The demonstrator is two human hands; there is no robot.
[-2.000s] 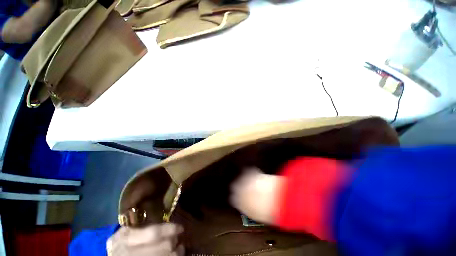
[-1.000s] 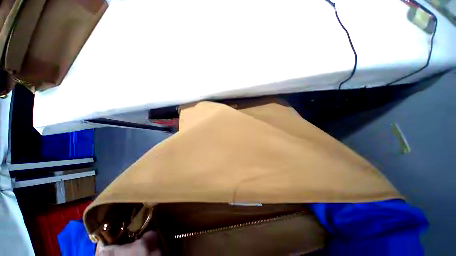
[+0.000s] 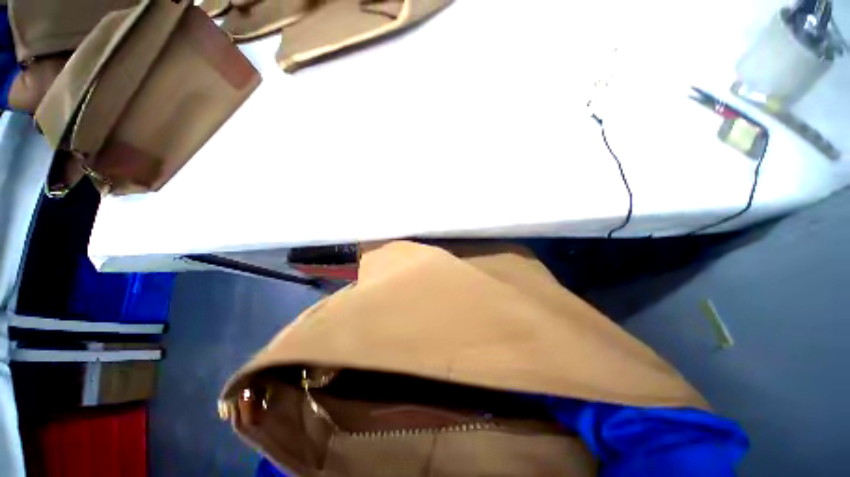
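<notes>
A tan-brown bag body (image 3: 503, 326) lies below the table edge, its mouth facing me and the lining showing. A gold-toned zipper (image 3: 419, 430) crosses the inside, and gold metal fittings (image 3: 247, 401) sit at the bag's left corner. A blue right sleeve (image 3: 652, 438) enters the right side of the bag mouth; my right hand is hidden by the bag. My left hand does not show; only a bit of blue sleeve (image 3: 268, 468) shows at the bottom edge.
White table (image 3: 419, 149) holds another brown bag (image 3: 177, 112) at left, flat brown pieces (image 3: 345, 33) behind, corded snips (image 3: 710, 101) beside a yellow block (image 3: 741, 135), and a tool cup (image 3: 783, 61) at right. A red box (image 3: 93, 442) stands lower left. Part of a person's hand shows far left.
The bag mouth has lowered and its front panel now covers more of it. The left hand seen at the bag's left corner is out of sight. The view has shifted, showing the tool cup again.
</notes>
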